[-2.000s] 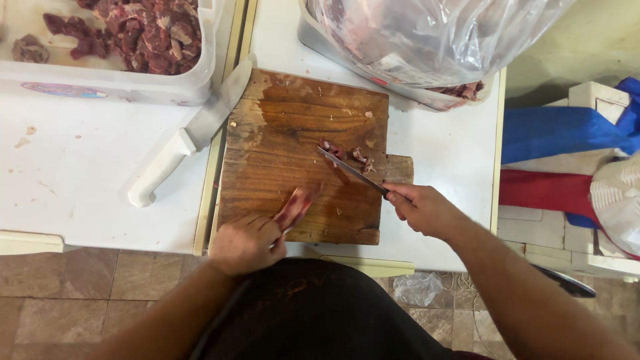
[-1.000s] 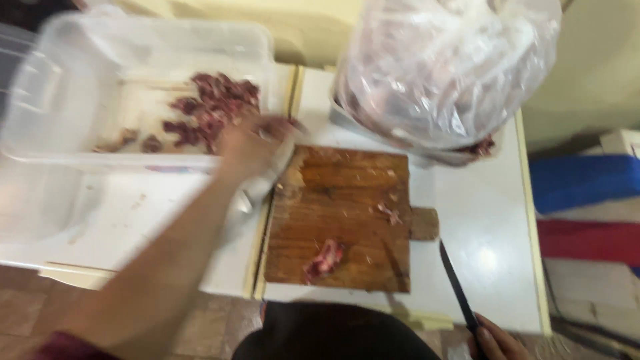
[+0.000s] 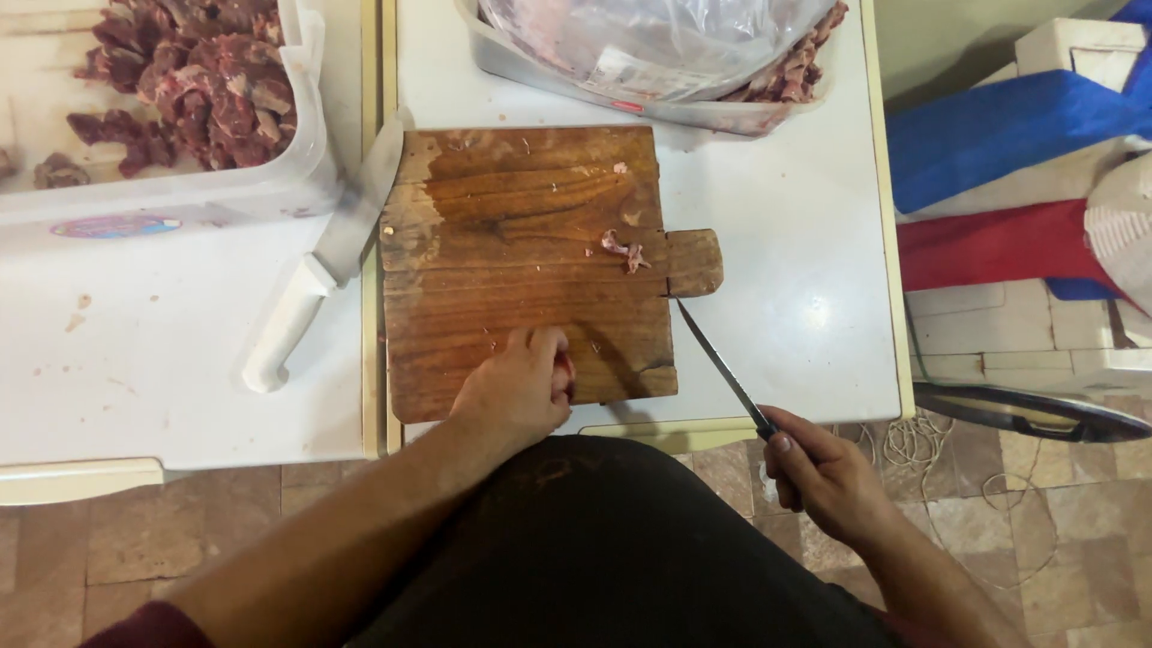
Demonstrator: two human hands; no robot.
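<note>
My left hand (image 3: pixel 517 387) is closed around a piece of raw meat (image 3: pixel 563 376) at the near edge of the wooden cutting board (image 3: pixel 522 297); most of the piece is hidden by the fingers. My right hand (image 3: pixel 823 472) holds a narrow knife (image 3: pixel 720 360) by its dark handle, right of the board, its tip close to the board's handle. Small meat scraps (image 3: pixel 627 252) lie on the board's right side. A wide knife with a white handle (image 3: pixel 286 326) rests left of the board, its blade beside the board's edge.
A plastic tub (image 3: pixel 310 135) with cut meat stands at upper left. At the top, a container (image 3: pixel 756 117) holds meat and a large clear plastic bag (image 3: pixel 666 45). Blue cloth (image 3: pixel 999 130) and red cloth (image 3: pixel 999 243) are at the right, beyond the table edge.
My left hand has moved from the tub back to the board and taken hold of the meat piece that lay there. The right hand with its knife is nearer the board. The view has shifted.
</note>
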